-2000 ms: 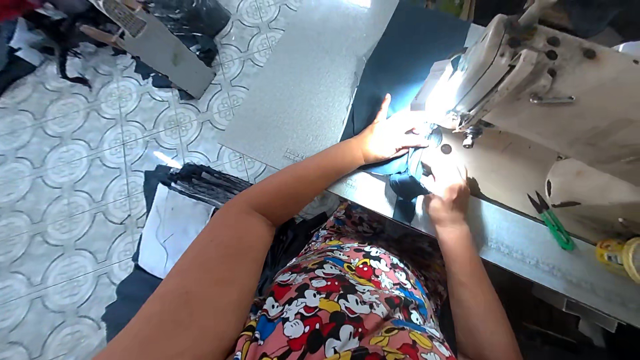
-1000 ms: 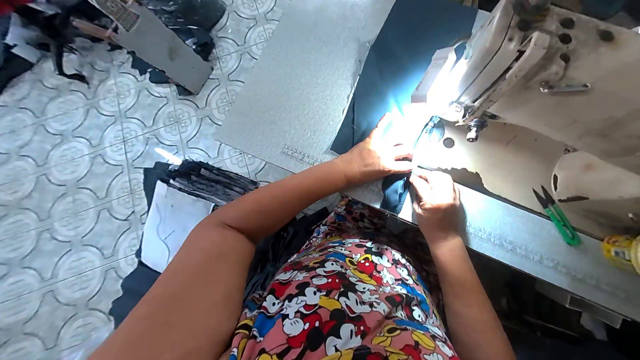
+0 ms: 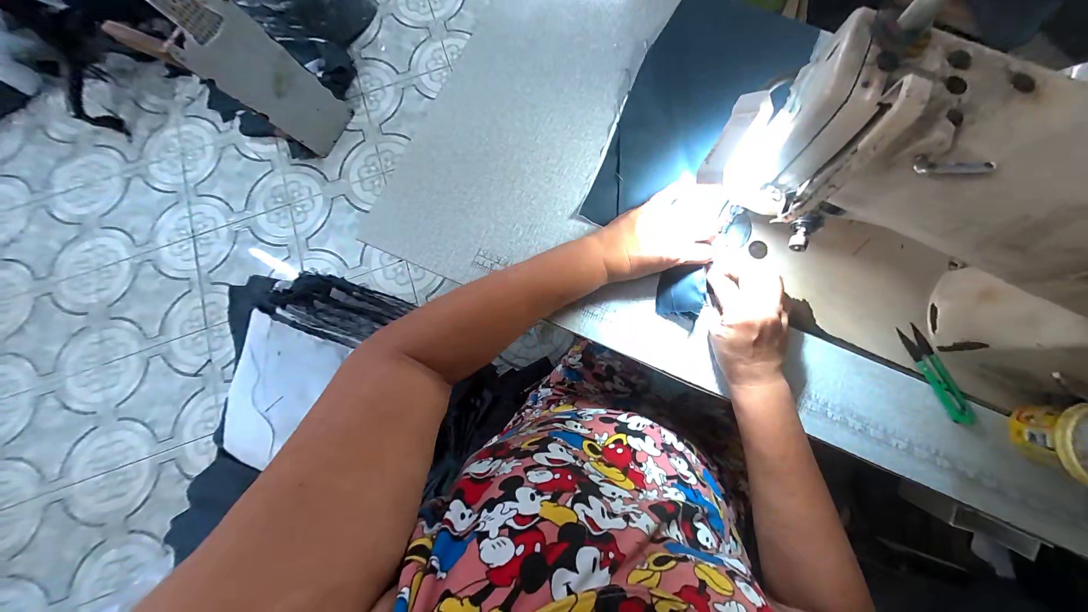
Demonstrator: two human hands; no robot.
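A sewing machine (image 3: 960, 144) stands at the upper right, with a bright lamp glare around its needle area. Dark blue fabric (image 3: 680, 110) lies to the left of the machine head, and a small folded part of it (image 3: 682, 291) hangs toward the table's front edge. My left hand (image 3: 667, 229) rests on the fabric just left of the presser foot, its fingers washed out by the light. Close to it, my right hand (image 3: 748, 319) pinches the near edge of the fabric with thumb and fingers. The fingertips of both hands nearly meet below the needle.
Green thread snips (image 3: 943, 382) lie on the table at the right, beside a yellow container (image 3: 1041, 429). A stack of dark cut fabric (image 3: 331, 310) with a white pattern piece (image 3: 276, 382) is below the table's left side. A grey metal panel (image 3: 263, 81) stands at the upper left.
Since two seconds ago, the dark blue fabric and my hands have shifted about the needle area, and my hands have come closer together. The snips have stayed put.
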